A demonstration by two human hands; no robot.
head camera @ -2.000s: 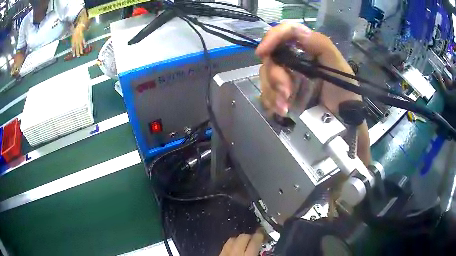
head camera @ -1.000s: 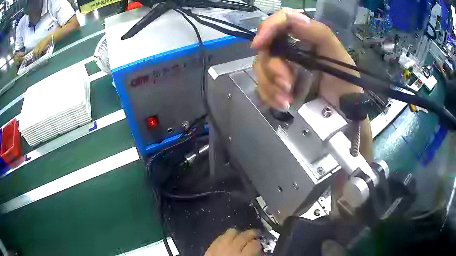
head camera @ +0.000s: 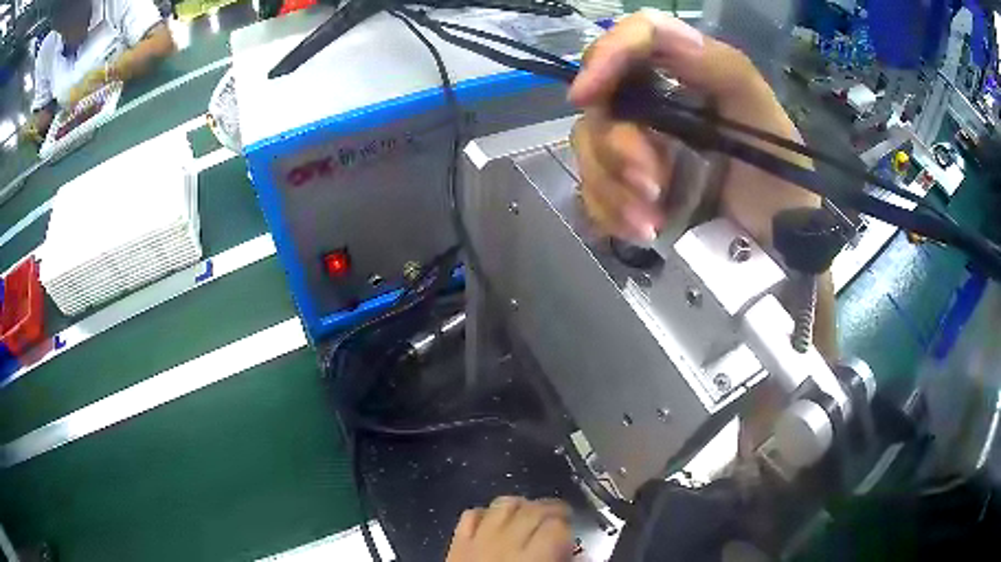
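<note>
The silver-grey machine head [head camera: 571,296] stands above the speckled black base [head camera: 439,472]. My right hand [head camera: 626,170] is curled round a dark handle or knob on top of the head; black cables cross in front of it. A dark round part [head camera: 633,256] sits on the top face just below the fingertips. My left hand [head camera: 510,532] is low at the base, cut off by the bottom edge, its fingertips beside small metal parts under the head. Whether it holds anything is hidden.
The blue-framed controller box [head camera: 379,214] with a lit red switch stands left of the head. A white clamp arm [head camera: 768,318] with black knob is at right. Stacked white trays [head camera: 121,231] and a red bin [head camera: 20,307] are at left. A person [head camera: 99,49] sits at back left.
My left hand has shifted slightly left at the base. My right hand stays on the head. The person at back left now handles a white tray. The view has shifted a little.
</note>
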